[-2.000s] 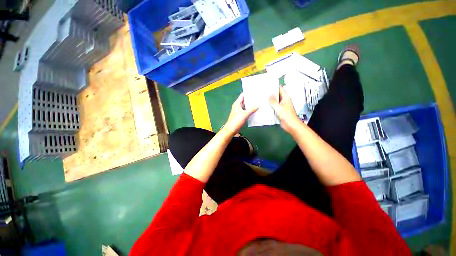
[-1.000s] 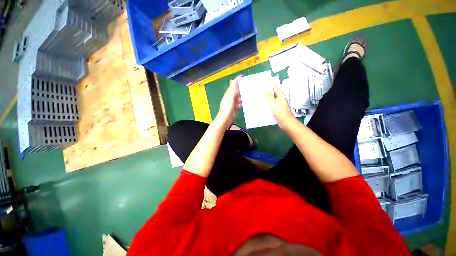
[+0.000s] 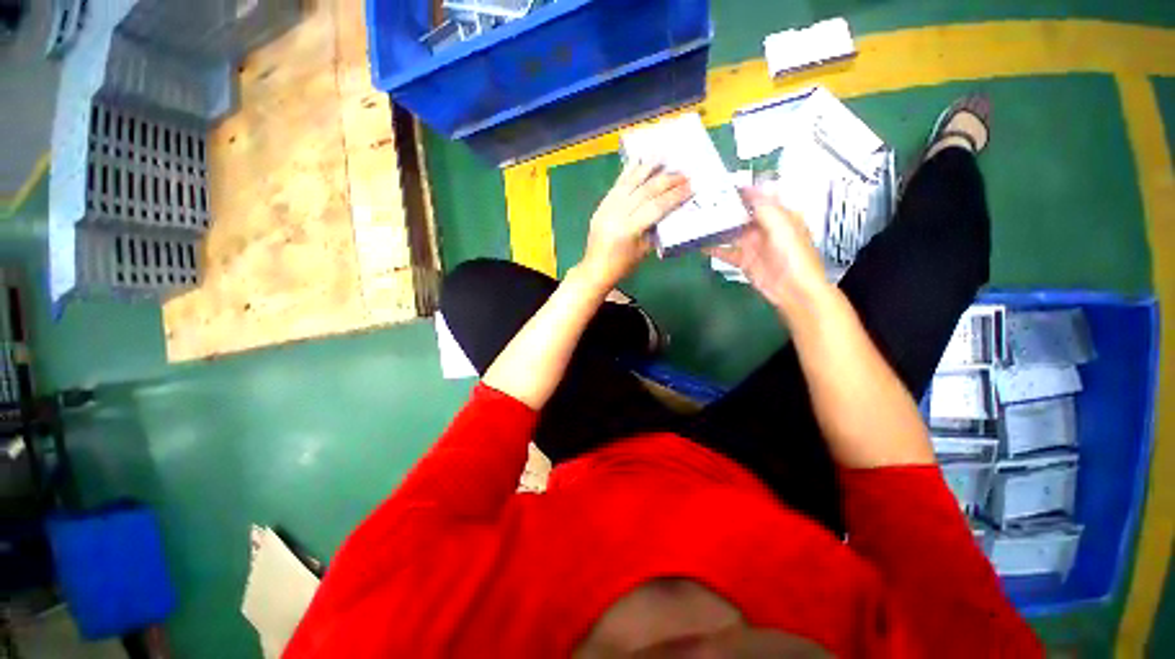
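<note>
A pale, hand-sized sheet-metal part [image 3: 689, 167] is held between my hands above the green floor, tilted, with a bent edge showing along its lower side. My left hand [image 3: 631, 219] lies on its left side, fingers over the face. My right hand [image 3: 776, 245] holds its right side, slightly blurred. Whether it is one part or two together, I cannot tell. A pile of pale plates [image 3: 825, 167] lies on the floor just beyond my right hand, beside my leg.
A blue crate [image 3: 554, 71] stands ahead. Stacked slotted parts [image 3: 142, 187] stand on a plywood-topped pallet [image 3: 296, 193] at left. A blue crate [image 3: 1118, 451] with rows of metal parts is at right. A single pale part [image 3: 809, 48] lies by the yellow line. Cardboard [image 3: 277, 592] lies lower left.
The view has shifted, so the crate and pallet sit higher. The held part has turned from a flat, upright face to a tilted one with its edge showing. My left fingers now lie over its face.
</note>
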